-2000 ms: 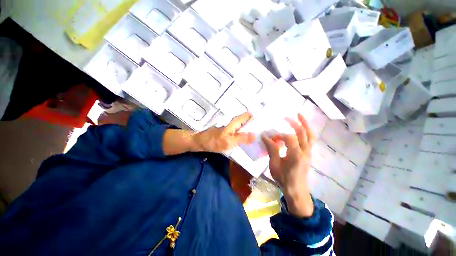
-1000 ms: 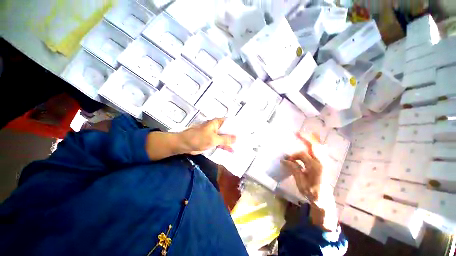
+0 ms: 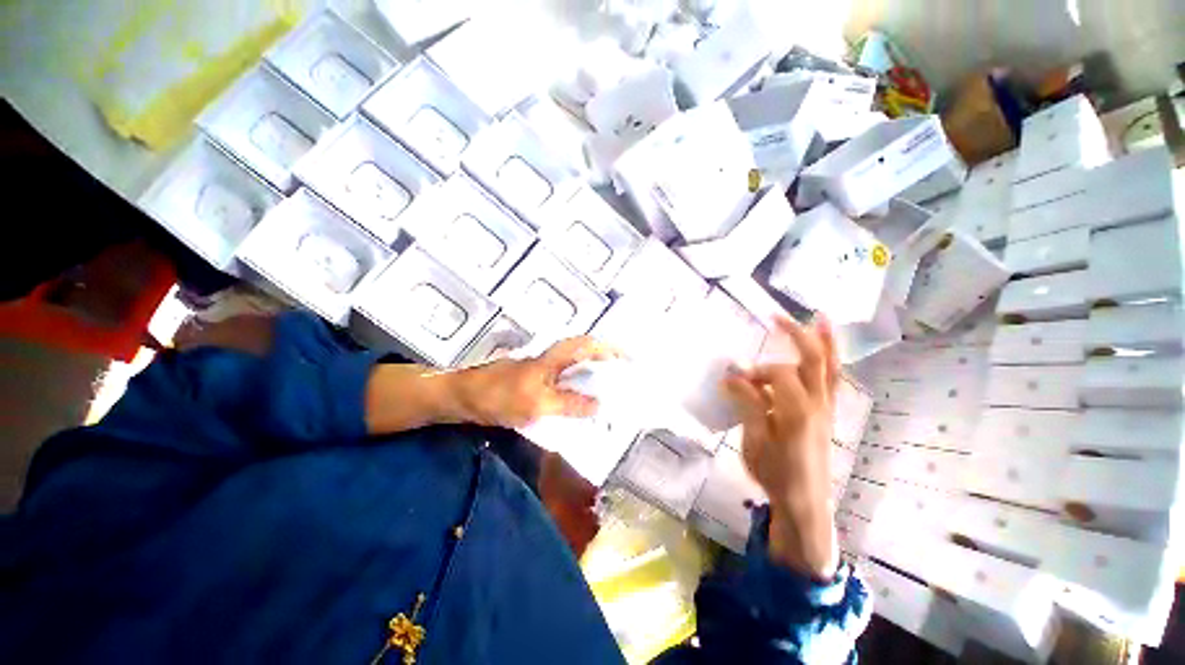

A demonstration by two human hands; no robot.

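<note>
Open white box bases (image 3: 429, 305) stand in tight slanted rows, each with a rounded outline inside. My left hand (image 3: 539, 387) is at the near end of these rows, thumb and fingers around a small whitish piece (image 3: 595, 377). My right hand (image 3: 786, 396) is to its right above the white boxes, thumb and index finger close together at the edge of a bright white surface. Glare between the hands hides what the right fingers touch. One open base (image 3: 665, 465) sits just below, between the hands.
White box lids (image 3: 689, 175), some with gold dots, lie heaped beyond my hands. Rows of closed white boxes (image 3: 1014, 474) fill the right side. Yellow sheets (image 3: 195, 59) lie at upper left. A clear bag with yellow in it (image 3: 643, 585) is below the table edge. A red stool (image 3: 91, 299) stands at left.
My left hand has moved left and down and now has a whitish piece in its fingers. My right hand has shifted from lower right back up beside the glare. An open base now shows between them.
</note>
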